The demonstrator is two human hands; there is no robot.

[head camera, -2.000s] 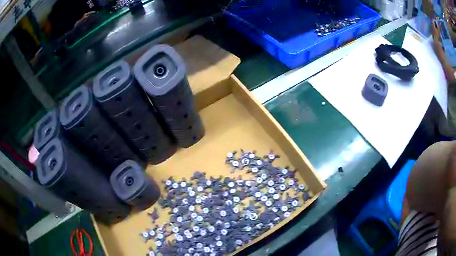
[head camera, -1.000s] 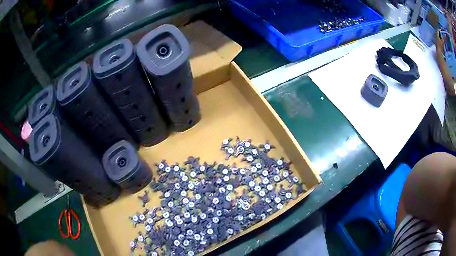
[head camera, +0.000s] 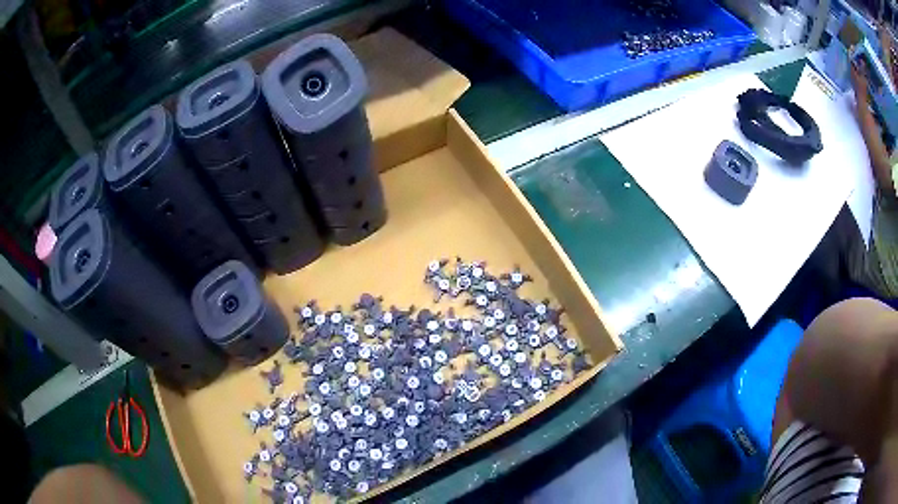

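Note:
Neither of my hands shows clearly. A shallow tan cardboard tray (head camera: 546,231) lies in front of me. Several tall stacks of nested dark housings (head camera: 286,187) stand at its left and back, leaning outward in the fisheye view. A short stack (head camera: 246,320) stands in front of them. A loose pile of small grey pronged inserts (head camera: 404,394) with pale round discs covers the front of the tray. Nothing is held in view.
Orange-red scissors (head camera: 126,428) lie left of the tray. A blue bin (head camera: 591,84) holds small parts behind. A single housing (head camera: 731,172) and a black ring-shaped item (head camera: 778,126) lie on a white sheet (head camera: 709,236). A blue stool (head camera: 724,423) and bare rounded body parts show at the lower edges.
The view has shifted, so the tray and stacks sit higher and further left in the picture. The scissors show fully, and a bare rounded shape has entered at the bottom left.

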